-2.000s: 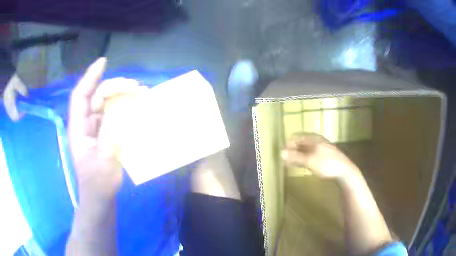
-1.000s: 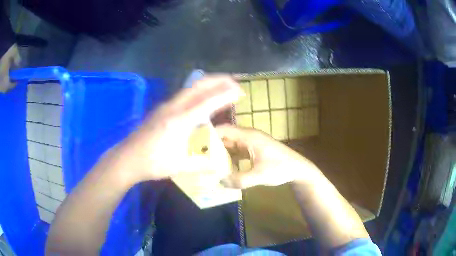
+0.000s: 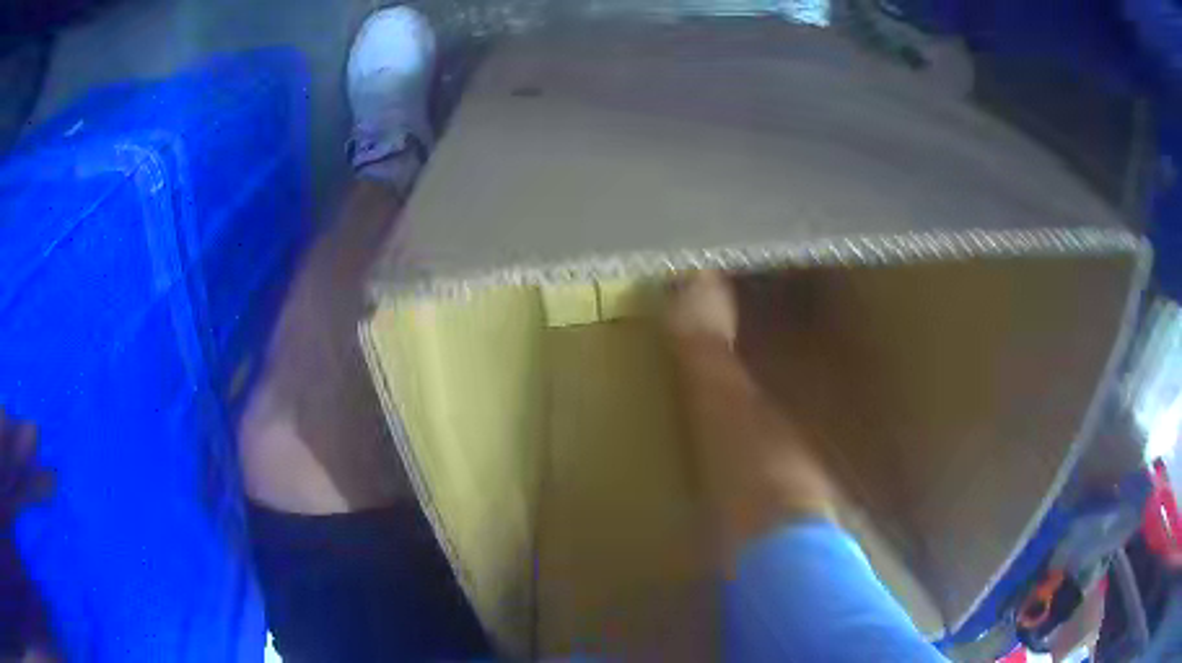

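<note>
The large open corrugated carton (image 3: 752,162) stands in front of me, tilted in view. My right hand (image 3: 704,308) is deep inside it at the far end, beside small kraft boxes (image 3: 570,303). The fingers are blurred and partly hidden by the carton's upper edge, so I cannot tell whether they hold a box. My left hand (image 3: 18,469) is dark, blurred and cut off at the left edge, over the blue tote (image 3: 117,389). Its fingers and anything in them are unclear.
My leg (image 3: 311,389) and a white shoe (image 3: 392,71) are between the tote and the carton. Red-and-black handled tools (image 3: 1041,600) lie at the lower right, close to the carton's right side. Grey floor shows at the top.
My hands, which were together on a small kraft box, are now apart. The right has moved into the carton and the left to the left edge. The view has shifted, and the carton appears larger.
</note>
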